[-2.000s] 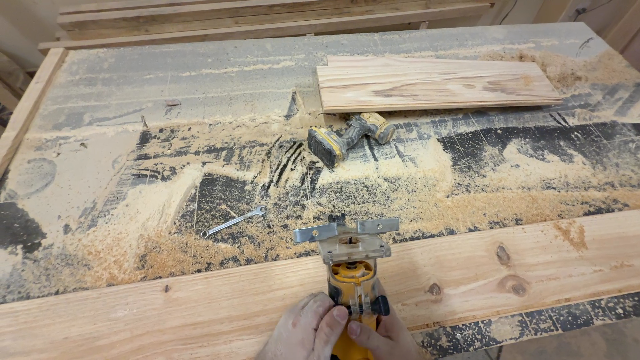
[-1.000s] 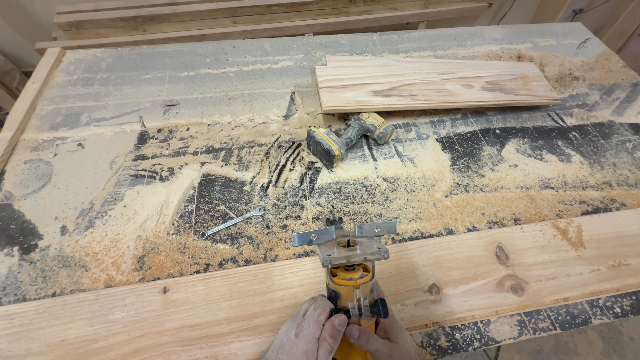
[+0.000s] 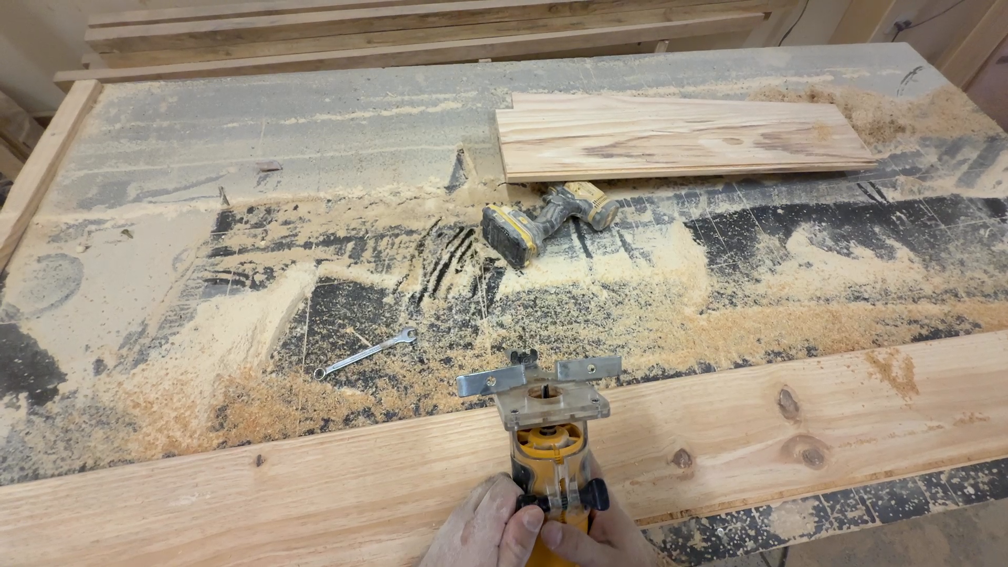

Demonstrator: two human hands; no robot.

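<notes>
A yellow and black trim router (image 3: 551,453) is held upright, its clear base plate and metal edge guide pointing up and away from me, over a long pine board (image 3: 378,480). My left hand (image 3: 484,528) grips the router's left side, its thumb and fingers at the black clamp knob on the front. My right hand (image 3: 602,535) wraps the right side, thumb across the lower body. A small cutter shows in the base opening. Beyond, on the sawdust-covered table, lie a combination wrench (image 3: 366,353) and a yellow and black cordless drill or driver (image 3: 547,222).
Two or more wooden boards (image 3: 677,142) lie stacked behind the cordless tool. Sawdust covers much of the worktable (image 3: 197,134). A wooden strip (image 3: 47,165) runs along its left edge, and long timbers (image 3: 394,35) lie behind it. Knots mark the near board.
</notes>
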